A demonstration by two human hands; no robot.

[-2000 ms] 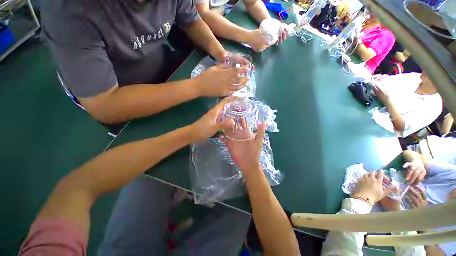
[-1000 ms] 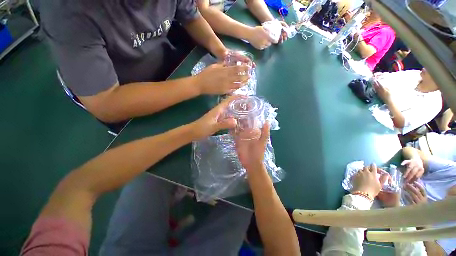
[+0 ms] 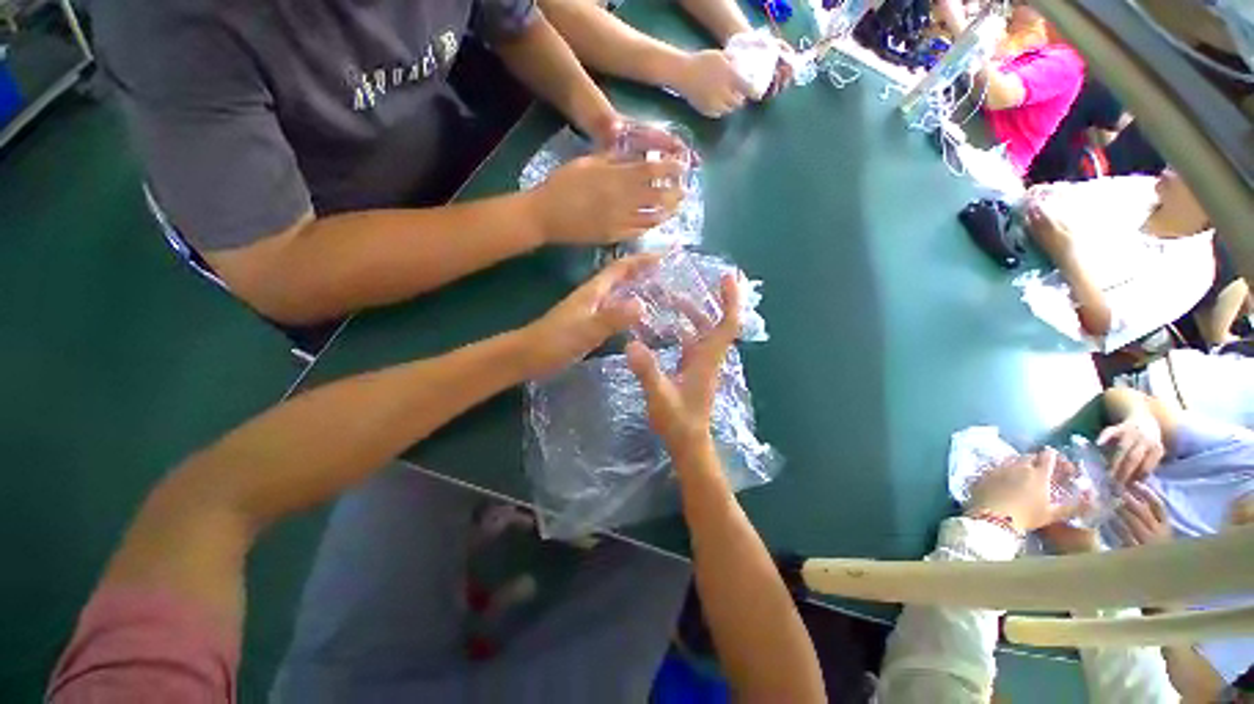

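A clear round plastic part [image 3: 674, 296] is between my hands above the green table. My left hand [image 3: 598, 319] grips its left side with thumb and fingers. My right hand [image 3: 692, 369] is at its lower right, fingers spread and pointing up; whether they touch the part is hard to tell. A flat, crinkled clear plastic bag [image 3: 591, 447] lies at the table edge below my hands. More crumpled film shows behind the part; its outline blends with the part.
A person in a grey shirt at upper left holds another clear part [image 3: 653, 172]. Cream pipes [image 3: 1031, 585] cross the lower right. Other people's hands hold clear film at right. A black bundle [image 3: 993, 231] and white cables [image 3: 942, 124] lie farther along the table [image 3: 853, 303].
The clear part has tilted and its round rim shows less plainly. My right hand has shifted and its fingers are spread wider. My left hand stays on the part.
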